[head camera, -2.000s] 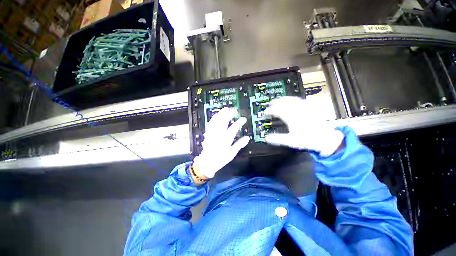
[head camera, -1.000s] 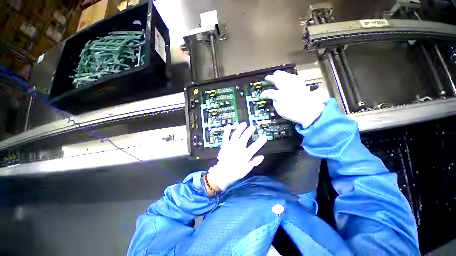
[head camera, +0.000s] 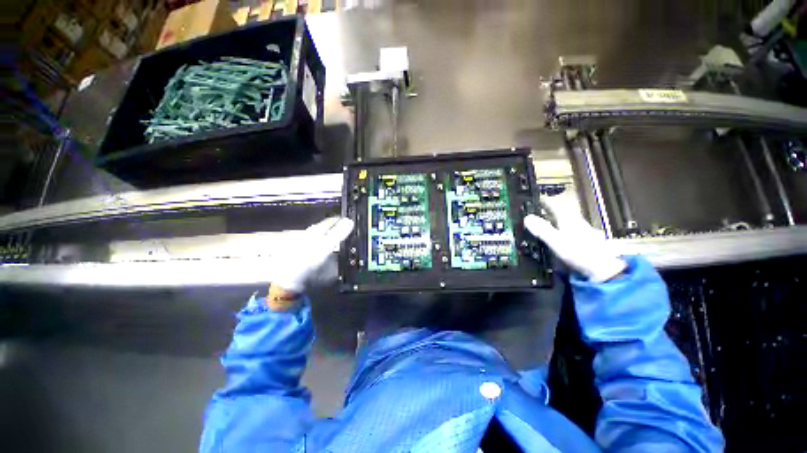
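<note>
A black rectangular carrier (head camera: 440, 212) lies in front of me across the conveyor rails. Two green circuit board panels sit side by side in it, the left one (head camera: 400, 221) and the right one (head camera: 480, 219), with small components and yellow parts. My left hand (head camera: 310, 254), in a white glove, holds the carrier's left edge. My right hand (head camera: 571, 239), in a white glove, holds its right edge. The fingers beneath the carrier are hidden.
A black tote (head camera: 212, 146) of pale-green strips (head camera: 217, 97) stands beyond the conveyor at the left. Conveyor rails run left (head camera: 177, 199) and right (head camera: 708, 248). A raised rail section (head camera: 672, 103) is at the upper right. Dark perforated plates (head camera: 743, 345) are low at the right.
Both hands have moved off the circuit boards, outward to the carrier's left and right edges, and now hold it. Both panels are fully uncovered. The view has shifted slightly.
</note>
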